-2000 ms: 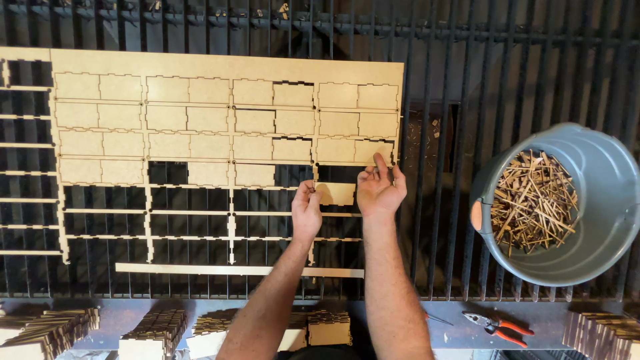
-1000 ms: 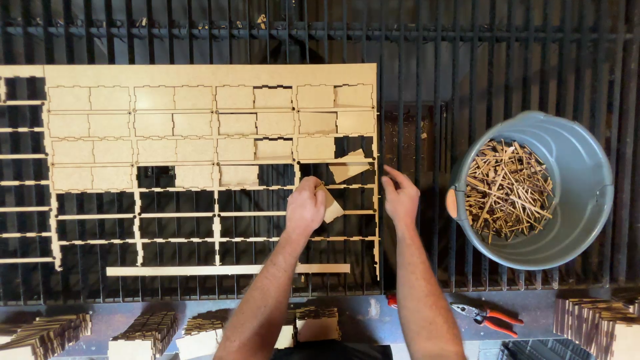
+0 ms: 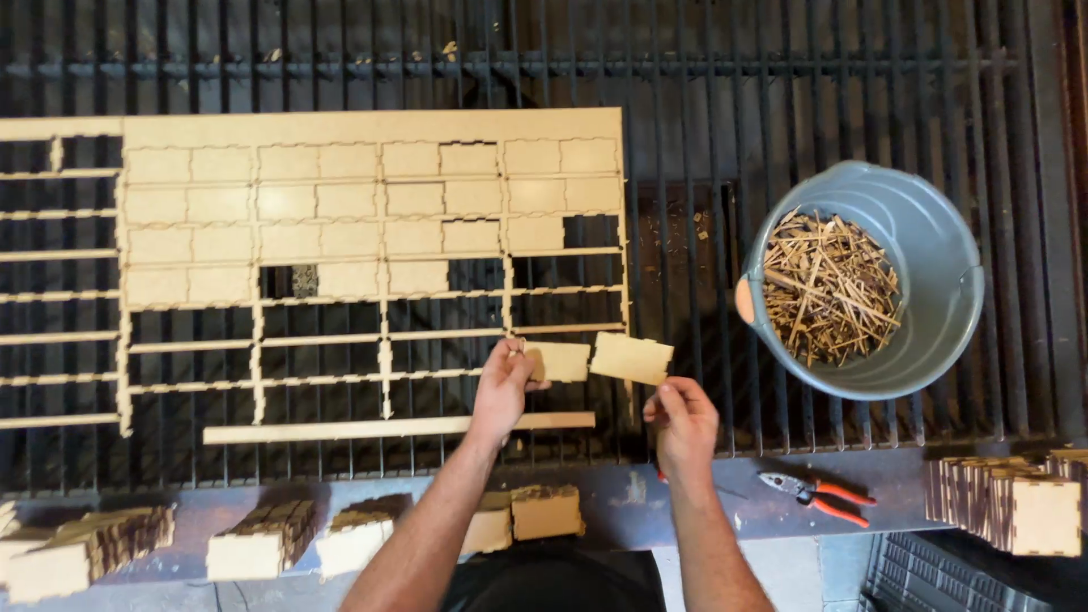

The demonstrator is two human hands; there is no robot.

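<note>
My left hand (image 3: 507,382) holds a small rectangular laser-cut wood panel (image 3: 561,361) by its left end. A second such panel (image 3: 631,358), slightly tilted, is pinched at its lower right corner by my right hand (image 3: 682,418). The two panels are close side by side, above the lower right part of the cut wood sheet (image 3: 374,123). That sheet lies on a black slatted metal bed, with rows of notched panels in its upper part and open frame strips lower down. A loose wood strip (image 3: 340,431) lies along its lower edge.
A gray bucket (image 3: 939,272) of thin wood scraps (image 3: 829,289) stands on the slats at right. Red-handled pliers (image 3: 820,497) lie on the metal ledge (image 3: 612,501). Stacks of cut panels (image 3: 246,552) line the ledge at left, with another stack (image 3: 1045,517) at far right.
Two panels have come out of the right column of the sheet, leaving gaps there. The right hand, empty a second ago, now holds one; both hands have moved lower.
</note>
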